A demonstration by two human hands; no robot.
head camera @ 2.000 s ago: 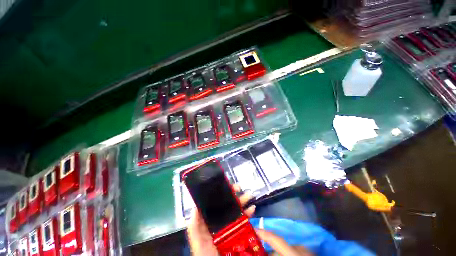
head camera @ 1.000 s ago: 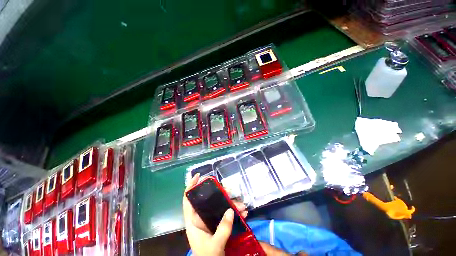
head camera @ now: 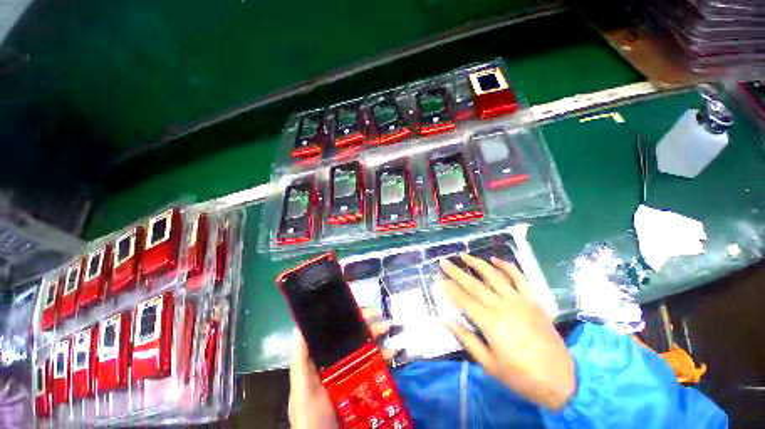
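An open red flip phone [head camera: 340, 335] is tilted at the lower centre, its glossy black screen above a red keypad. My left hand [head camera: 310, 394] holds it from below and the left side; its fingertips show at the phone's right edge. The white-edged lens sheet [head camera: 537, 281] lies behind and right of the phone, with a row of dark and silver rectangles. My right hand [head camera: 507, 331] is spread palm down over its right part, fingers apart, covering some rectangles. Whether the fingertips touch a lens cannot be told.
A blister tray [head camera: 549, 188] of dark-faced phones stands beyond the sheet. Another tray [head camera: 226, 385] of red phones is at left. At right are a translucent bottle [head camera: 692, 144], white cloth [head camera: 669, 238], crumpled film [head camera: 606, 286], tweezers [head camera: 642, 167] and a partly hidden orange air gun [head camera: 684, 365].
My right hand has come into view over the lens sheet. The phone has swung more open to view, its keypad now showing, and my left thumb has left its front. The view has shifted.
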